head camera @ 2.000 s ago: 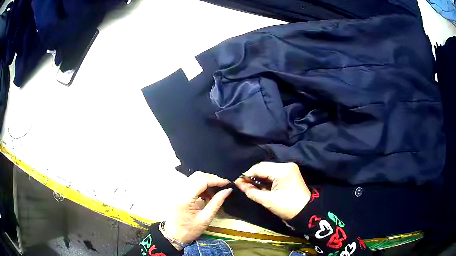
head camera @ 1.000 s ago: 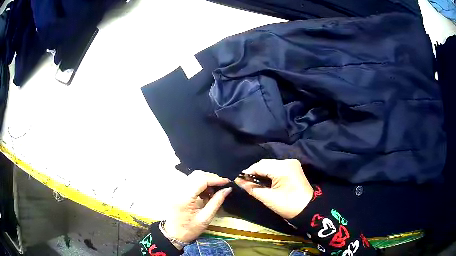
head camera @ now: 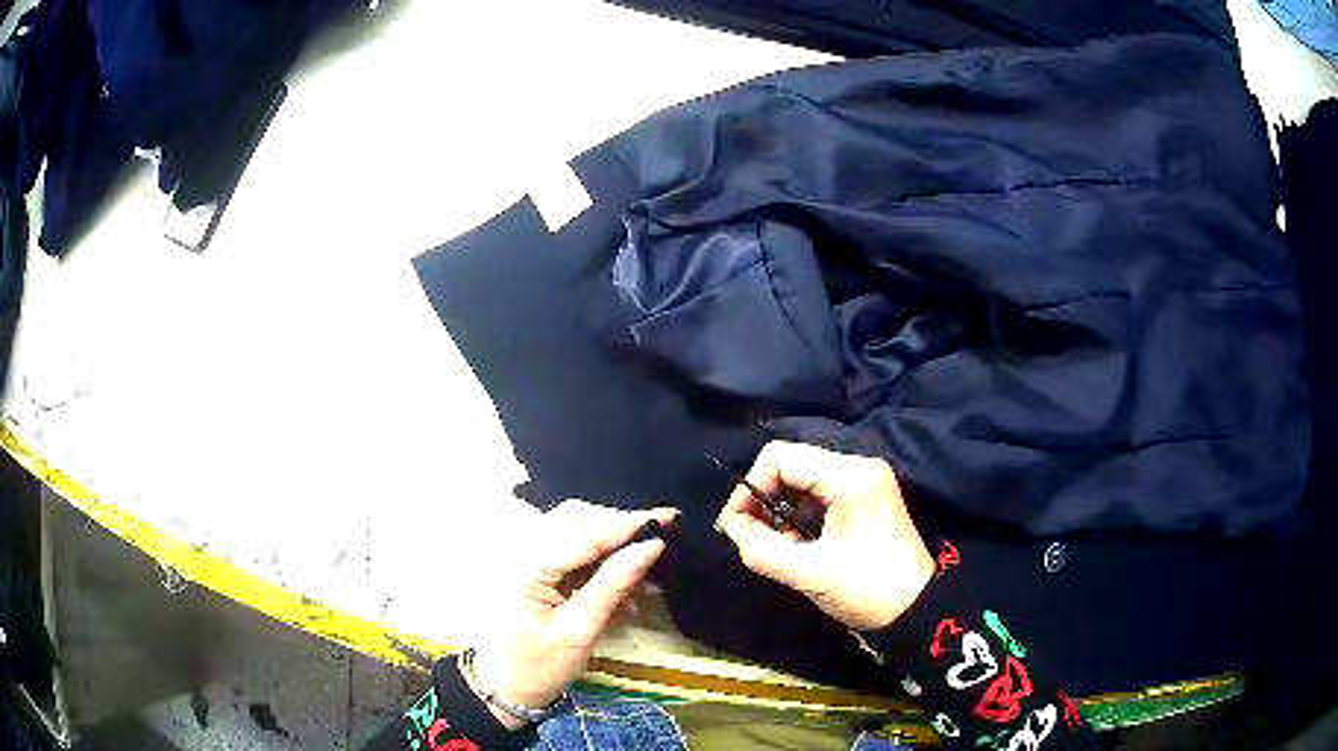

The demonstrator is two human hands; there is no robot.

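Note:
A dark navy jacket lies spread with its shiny, wrinkled lining up. Its flat matte facing and collar part point left, with a notch at the upper edge. My left hand pinches the jacket's matte front edge between thumb and fingers. My right hand is just right of it, above the matte cloth, and holds small dark thread snips with a slim tip pointing up and left. One small round button shows on the matte cloth at the right.
The white table has a curved yellow edge near me, green at the right. Dark garments and a phone-like flat object lie at the upper left. Another navy garment lies behind. Light blue material is at the upper right corner.
My right hand has moved slightly right and up, away from my left fingertips, and the snips now show more clearly. My left hand has shifted slightly left, still pinching the edge.

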